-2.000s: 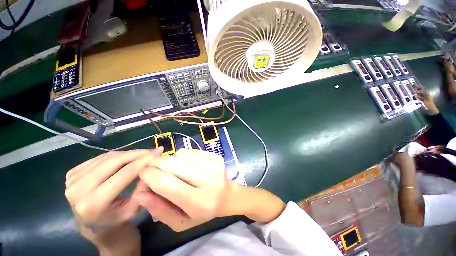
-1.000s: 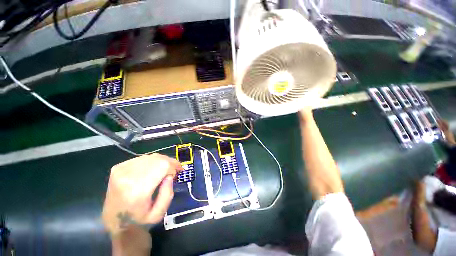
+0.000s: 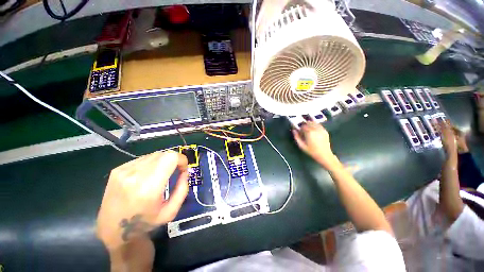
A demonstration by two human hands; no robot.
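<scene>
Two yellow-framed keypad phones, left and right, lie face up on the blue test fixture, each with a white cable at its lower end. My left hand is raised at the left phone, fingers curled together; its fingertips overlap the phone's left edge, and whether anything is between them is hidden. My right hand reaches out below the fan, fingertips at a row of phones lying back up; whether it grips one cannot be told.
The radio tester stands behind the fixture, with a spare keypad phone and a black handset on top. The fan hangs over the phone row. A phone tray lies at right, beside another person's hands. Orange-brown cables run forward.
Both hands were together over the fixture, then parted. My right hand was behind the fan and now shows at the phone row, which has come into view. My left hand stays near the left phone.
</scene>
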